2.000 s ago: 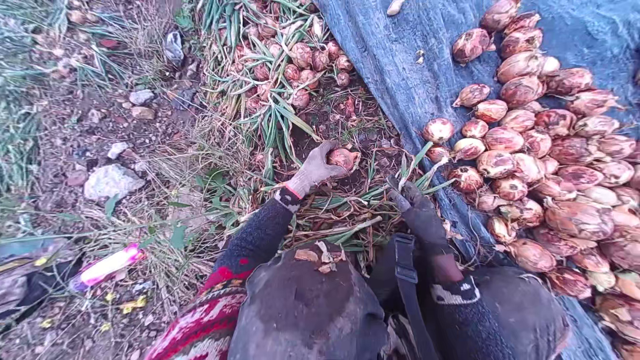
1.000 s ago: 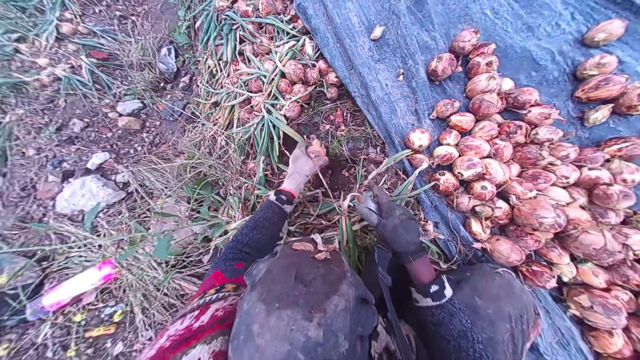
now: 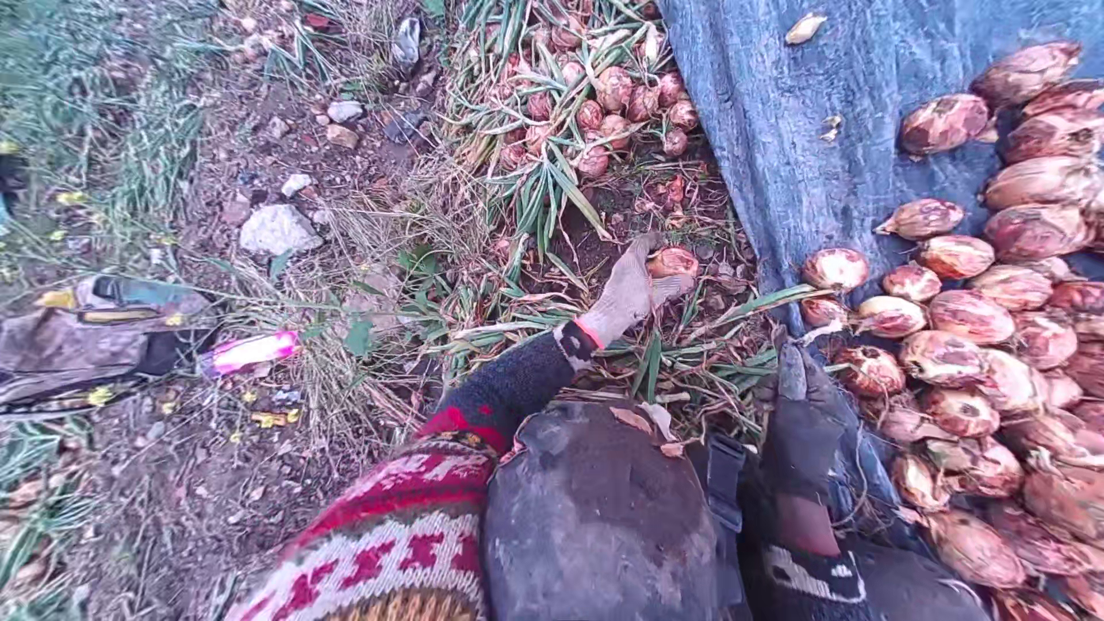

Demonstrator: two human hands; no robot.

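My left hand (image 3: 634,289), in a pale glove, holds a reddish onion (image 3: 673,262) over the soil and cut stalks. To its right, beside the edge of a blue tarp (image 3: 759,129), my right hand (image 3: 798,405) wears a dark glove; it has hold of something with a blade-like grey part, and the tool's kind is not clear. Green onion stalks (image 3: 742,310) lie between the hands and reach toward the right one. Trimmed onions (image 3: 970,316) are piled on the tarp just right of that hand.
A heap of onions with green tops (image 3: 612,90) lies beyond my left hand. White stone (image 3: 279,230), a pink and white packet (image 3: 252,353) and a dark cloth or bag (image 3: 78,345) lie on the ground at left. My knees are at the bottom.
The onion in my left hand is now clear of the long stalk seen running from it a second ago. My right hand has moved right, nearer the onion pile.
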